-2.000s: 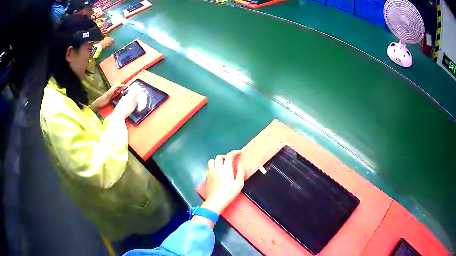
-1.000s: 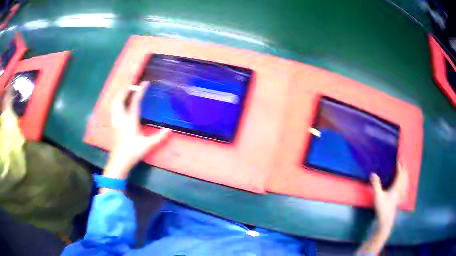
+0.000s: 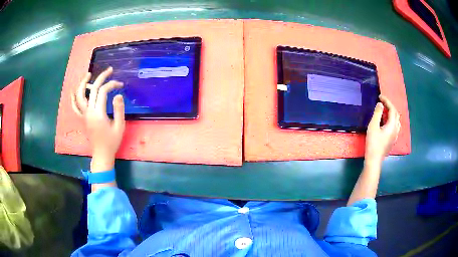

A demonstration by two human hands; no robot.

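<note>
The left tablet (image 3: 160, 93) lies on an orange-red foam tray (image 3: 150, 143). Its screen is lit blue-purple with a pale rounded strip. My left hand (image 3: 103, 110) is over its left part, fingers apart, with a blue band on the wrist. The right tablet (image 3: 329, 108) lies on a second foam tray (image 3: 321, 148). Its screen is lit with a pale pop-up panel, and a small white label (image 3: 282, 88) is at its left edge. My right hand (image 3: 384, 125) is at its right edge, thumb at the frame and fingers curled by the side; whether it grips is unclear.
The trays lie side by side, edges touching, on the green bench (image 3: 226, 181). Another tray (image 3: 12, 125) is cut off at the left, and one with a dark device (image 3: 427, 15) is at the top right. A person's yellow sleeve (image 3: 14, 213) shows at the lower left.
The view has swung right and down from the neighbour to the two trays. Since one second ago, pale panels show on both screens, and my left hand has moved further over the left tablet.
</note>
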